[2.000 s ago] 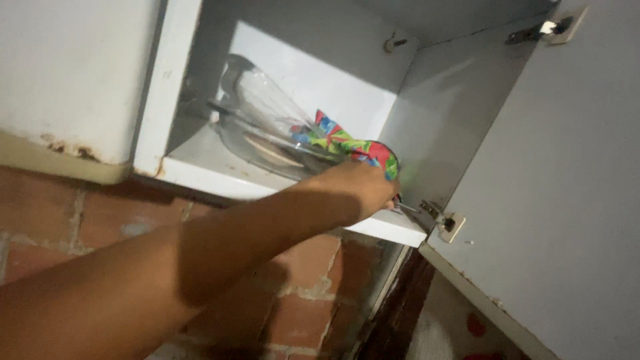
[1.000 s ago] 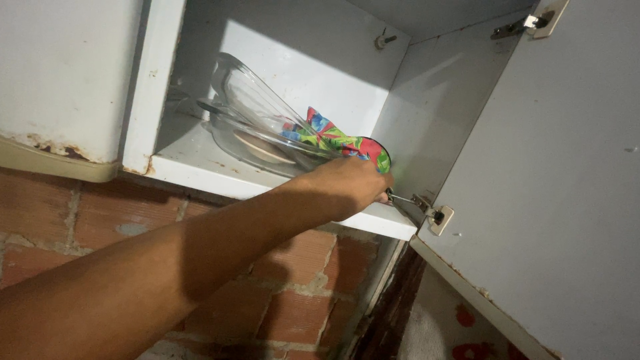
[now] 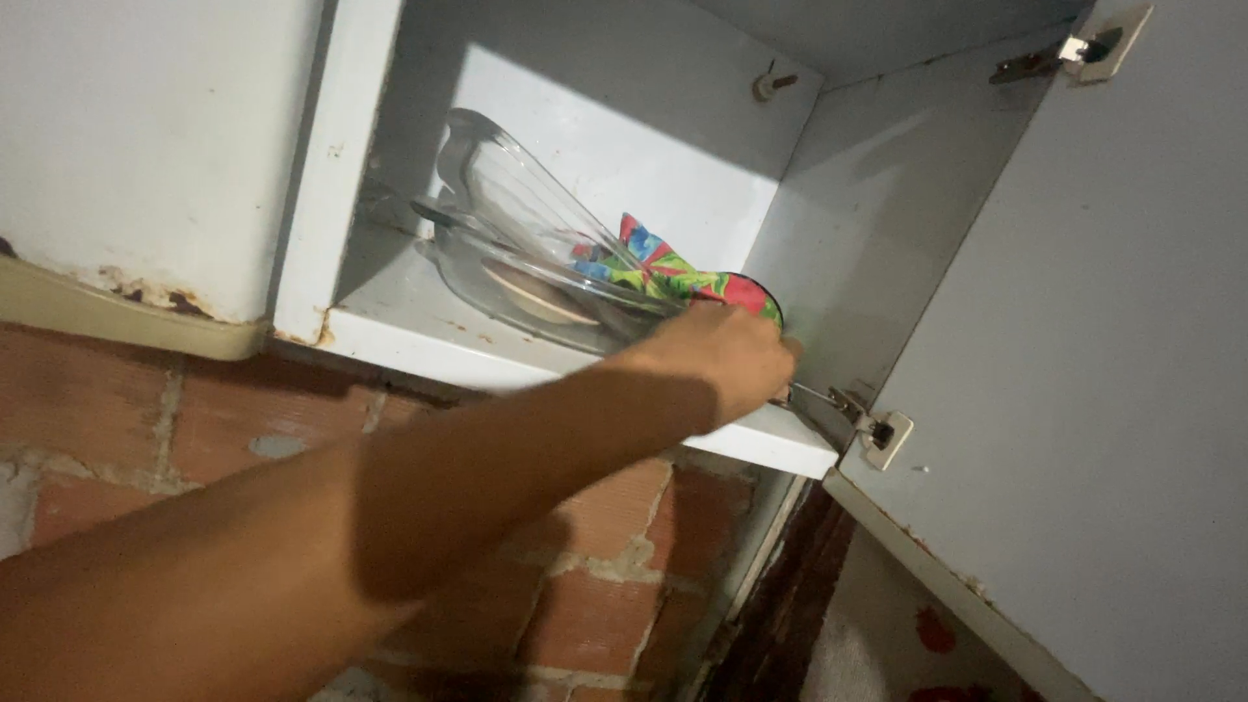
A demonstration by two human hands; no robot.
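Observation:
From the lower left my left arm reaches into an open wall cabinet, with my left hand (image 3: pixel 736 356) at the right end of its lower shelf. The fingers curl downward, mostly hidden behind the back of the hand. Against the hand lies a colorful patterned cloth item (image 3: pixel 746 292) with a dark edge; whether the fingers grip it cannot be told. To the left, clear glass dishes (image 3: pixel 517 268) lean and overlap on the shelf, and a round beige item (image 3: pixel 541 292) shows through the glass. My right hand is not in view.
The white cabinet shelf (image 3: pixel 439 351) has a rusty front corner. On the right the cabinet door (image 3: pixel 1092 292) stands open on metal hinges (image 3: pixel 882 436). A white appliance or cabinet body (image 3: pixel 146 146) is at the left. Below runs a brick wall (image 3: pixel 595 604).

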